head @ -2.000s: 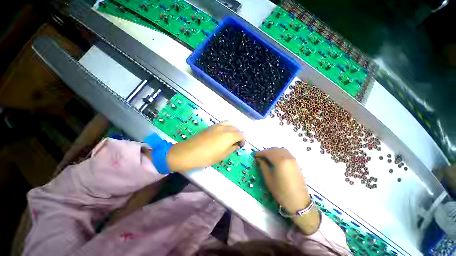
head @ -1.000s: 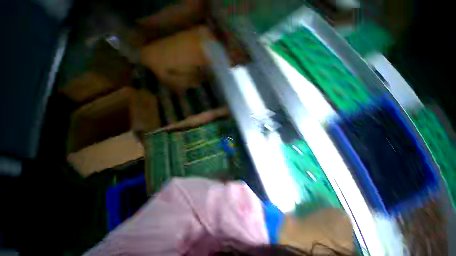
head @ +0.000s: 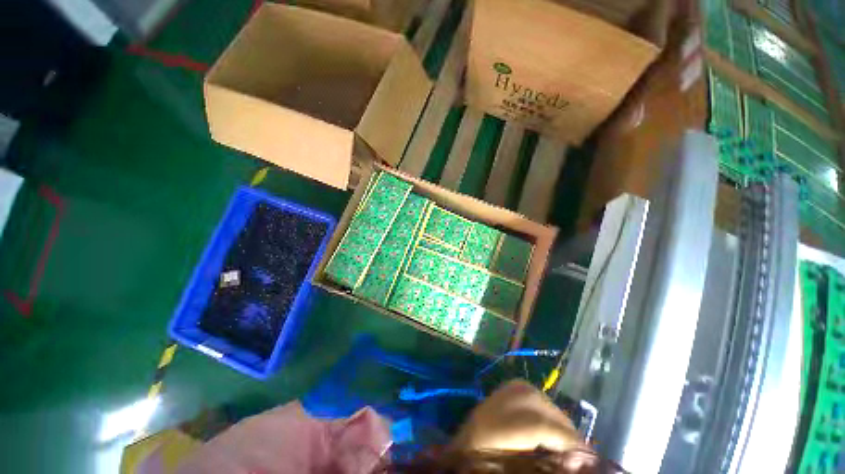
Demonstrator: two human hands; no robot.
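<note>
My left hand (head: 519, 426) is at the bottom edge, partly covered by hair, with a bright blue band at its wrist and a pink sleeve. Its fingers cannot be made out. My right hand is out of the picture. A large blue tote (head: 197, 294) full of small black parts stands on the floor at left, with a small label box (head: 230, 278) on the parts. Beside it, an open carton (head: 538, 278) holds rows of green circuit boards (head: 445, 268).
An open, empty-looking carton (head: 278, 83) and a printed carton (head: 556, 65) stand behind, by wooden pallet slats (head: 459, 148). Metal conveyor rails (head: 672, 305) run along the right, with green boards (head: 825, 370) at the far right. Blue material (head: 357, 384) lies near my hand.
The view has swung left, from the bench to the floor. The blue parts tray, the copper-coloured pile and my right hand have left the picture. The tote and cartons now show clearly.
</note>
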